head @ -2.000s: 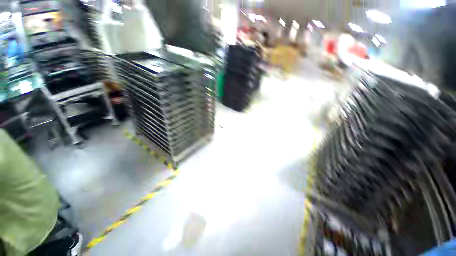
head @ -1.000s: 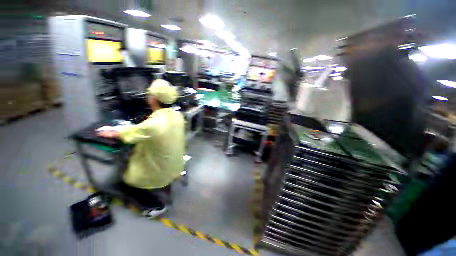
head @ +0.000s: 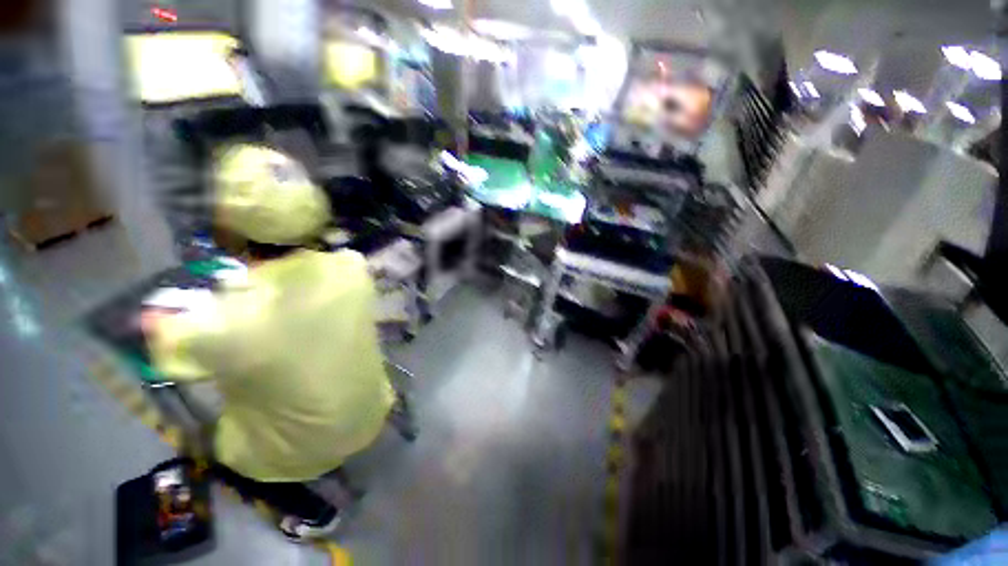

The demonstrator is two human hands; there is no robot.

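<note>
Neither of my hands is in view. A dark rack trolley (head: 707, 464) stands nearest at the lower right, its shelf edges blurred. Its green top (head: 884, 442) bears a small white-framed dark item (head: 905, 427). A sliver of blue cloth (head: 984, 549) shows at the bottom right corner; no hand can be made out there.
A person in a yellow-green smock and cap (head: 298, 365) sits at a small table at left. A black bin (head: 133, 514) lies on the floor below. Test cabinets with screens (head: 182, 66) stand behind. A white stand (head: 608, 273) is ahead. Yellow-black tape (head: 617, 475) marks the floor.
The view has swung left, then moved closer to the seated person and the trolley. The seated person, bin and test stands appear larger than one second ago.
</note>
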